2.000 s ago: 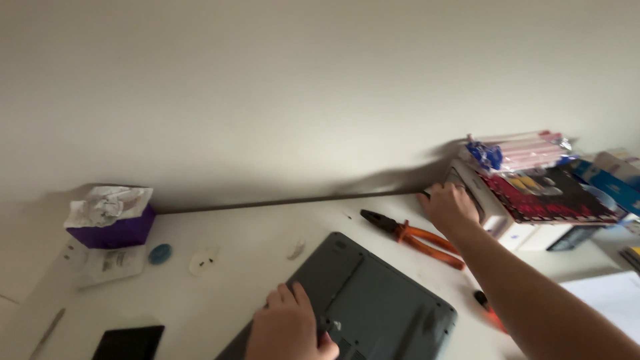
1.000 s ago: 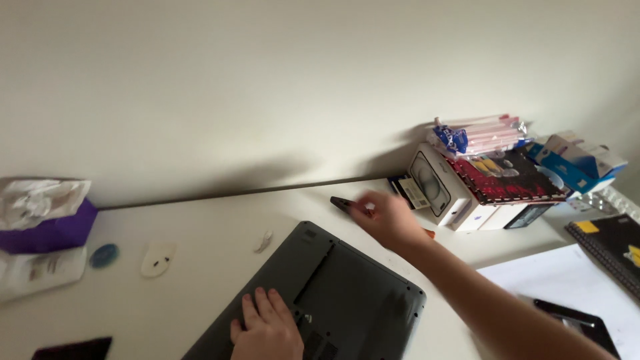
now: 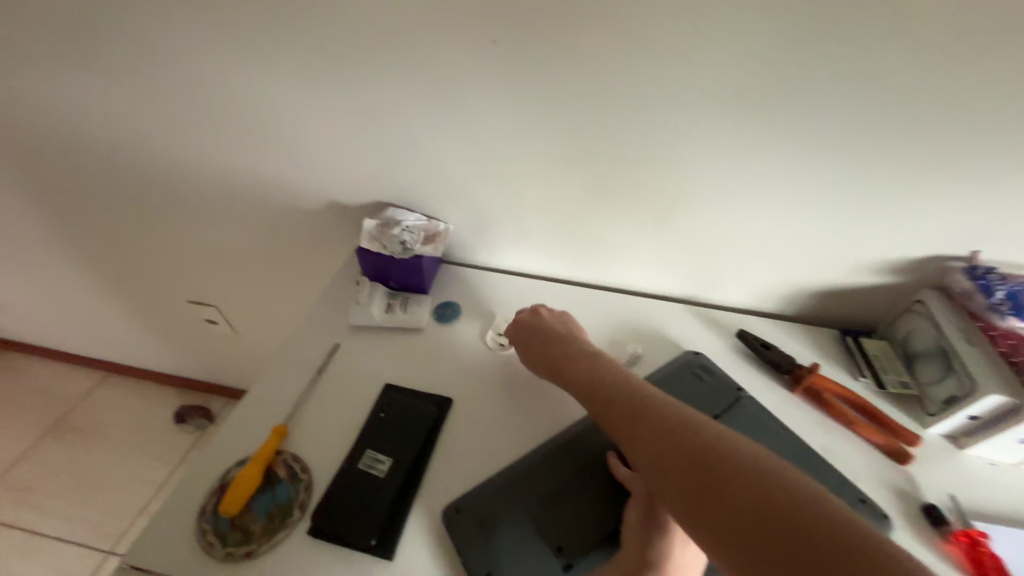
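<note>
A dark grey laptop [image 3: 528,496] lies underside up on the white table. My left hand [image 3: 652,524] rests on it, partly hidden beneath my right forearm; whether it grips anything does not show. My right hand [image 3: 548,336] reaches across the laptop to a small round white dish [image 3: 498,334] holding small dark bits, its fingertips at the dish's right edge and mostly out of sight. A black laptop battery [image 3: 384,472] with a label lies left of the laptop. Pliers with orange handles [image 3: 848,412] lie to the laptop's right, beyond both hands.
A yellow-handled screwdriver [image 3: 256,472] rests on a round patterned coaster [image 3: 292,488] at the left. Near the wall are a purple box [image 3: 400,270], a white packet [image 3: 388,308] and a blue disc [image 3: 447,312]. A phone box [image 3: 932,360] and red screwdriver [image 3: 976,548] are at right.
My right hand has moved left from beside the pliers to the white dish. My left hand stays on the laptop. The view has swung left.
</note>
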